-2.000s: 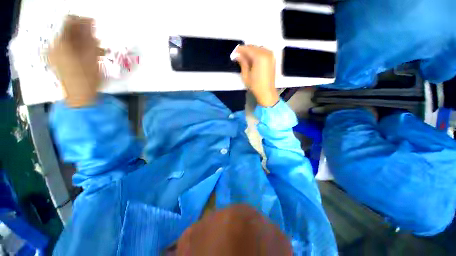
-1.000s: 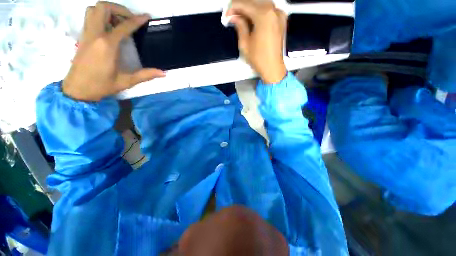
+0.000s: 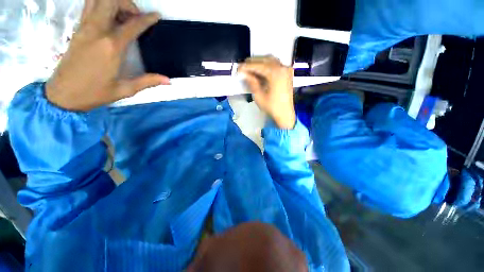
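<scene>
A glossy black phone screen point(image 3: 193, 47) lies on the white board point(image 3: 212, 10), with a pale reflection near its lower right. My left hand point(image 3: 103, 58) spans the screen's left end between thumb and fingers and grips its edges. My right hand point(image 3: 270, 85) is just off the screen's lower right corner, pinching a small white wiping cloth point(image 3: 239, 71) that is hard to tell from the board.
Two more black screens lie at the board's right end, one upper point(image 3: 326, 13) and one lower point(image 3: 320, 56). Crinkled clear film point(image 3: 32, 42) covers the left end. A person in blue point(image 3: 382, 154) sits close on the right, beside dark trays point(image 3: 385, 66).
Since one second ago, my right hand has moved down from the screen's upper right to its lower right corner. My left hand took hold of the screen's left end between the two earlier frames.
</scene>
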